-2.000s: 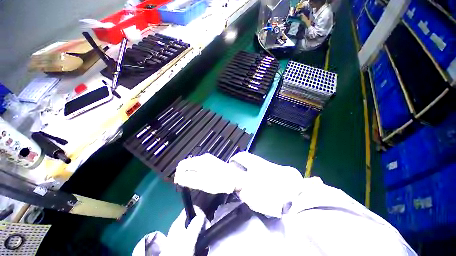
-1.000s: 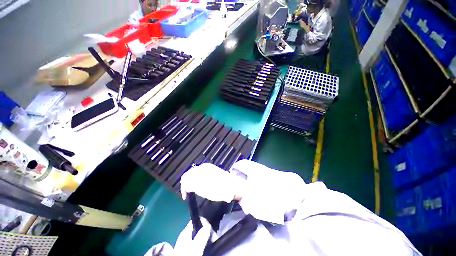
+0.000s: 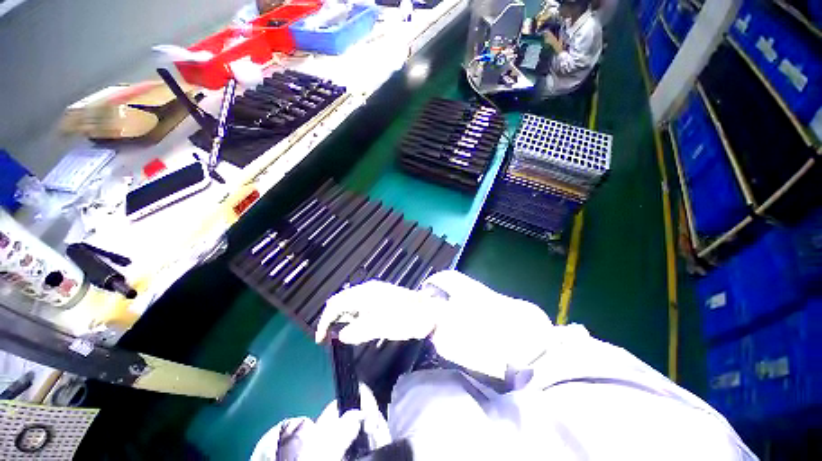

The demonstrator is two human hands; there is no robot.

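Note:
My right hand [image 3: 379,313], in a white glove, is closed on the upper end of a black stick unit [image 3: 345,374] near my lap. My left hand [image 3: 320,434], also white-gloved and cut by the lower edge, holds the stick's lower end. Black parts beside the stick are partly hidden by my sleeve. Just beyond my right hand, a black slotted tray [image 3: 297,297] holds several stick units with silver sections. It lies on the low green surface [image 3: 261,396].
A second slotted tray [image 3: 424,149] lies further off. Perforated trays [image 3: 561,144] are stacked at its right. The raised white bench at left bears a smartphone [image 3: 167,191], an opened stick [image 3: 221,126] and a white container [image 3: 36,266]. A seated person [image 3: 577,49] works at the back.
The stick between my hands now stands more upright, and the black piece beside it has moved lower, mostly out of view. The trays look unchanged; the view has shifted slightly.

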